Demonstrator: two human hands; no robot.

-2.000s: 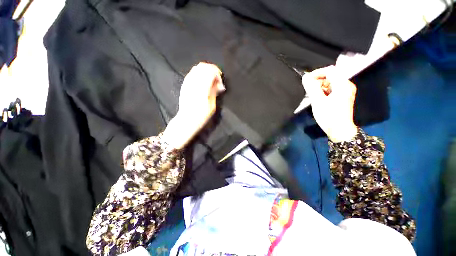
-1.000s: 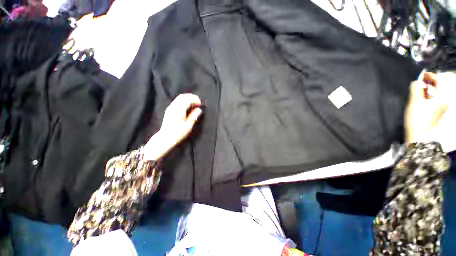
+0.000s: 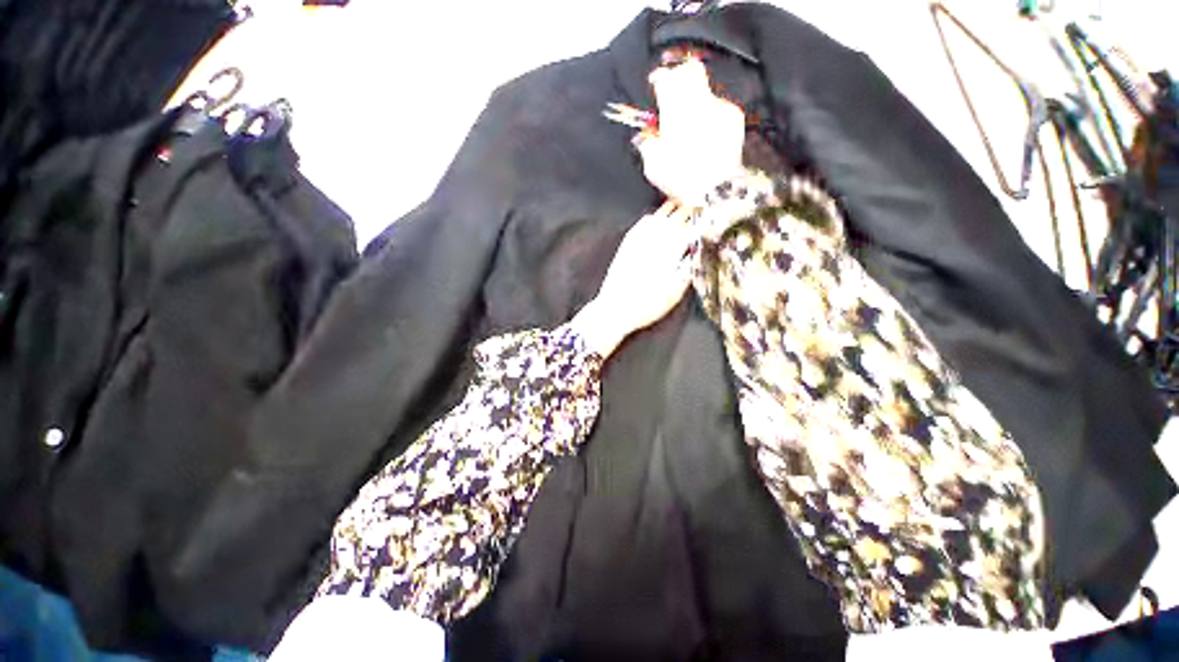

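A black suit jacket [image 3: 569, 246] lies spread on the white table, its collar at the top and both sleeves out to the sides. My right hand [image 3: 696, 129] is at the collar and lapel area, with the pointed metal blades of thread snips [image 3: 628, 115] sticking out to its left beside a bit of red. My left hand [image 3: 643, 274] is just below it on the jacket front, its fingertips partly hidden behind my right wrist. What the left fingers hold cannot be seen.
Other black jackets [image 3: 168, 310] lie in a pile at left, with hanger hooks [image 3: 223, 97] and a light button showing. Several thin dark hangers [image 3: 1034, 129] lie tangled at the upper right. Bare white table [image 3: 388, 78] shows behind. Blue floor shows at the lower left.
The jacket's open front panel, held out at right before, now lies folded over, covering the lining and white square. Both hands have moved to the neck area, my right hand far leftward and up.
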